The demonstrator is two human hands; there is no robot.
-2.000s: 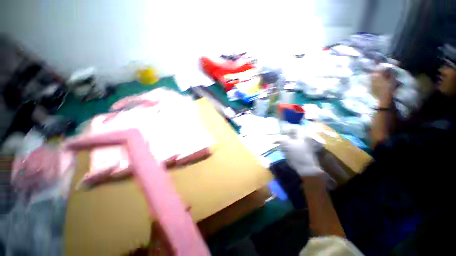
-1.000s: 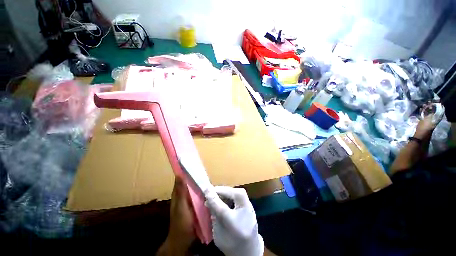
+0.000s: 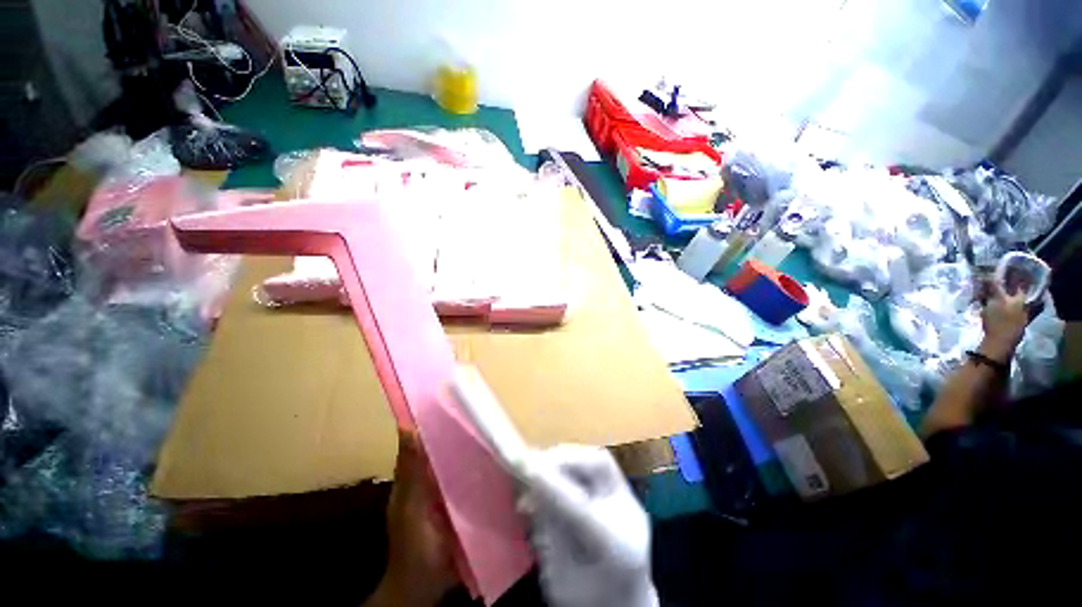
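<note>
A glossy pink L-shaped part is held up over a brown cardboard sheet, its short arm pointing left. My left hand, bare, grips the lower end from the left side; its fingers are mostly hidden behind the part. My right hand, in a white glove, is at the part's right edge and holds a slim pale tool that lies against or just over the pink face. Its fingertips are blurred. Bagged pink parts lie side by side on the back of the cardboard.
Crumpled clear bags cover the left. At right are a small carton, a red-blue tape roll, small bottles and red and blue trays. A co-worker's hand holds a white ring-like item beside piled wrapped items.
The pink part has tilted and come nearer, showing more of its broad face. My gloved hand has moved slightly right and down, and the pale tool now shows clearly.
</note>
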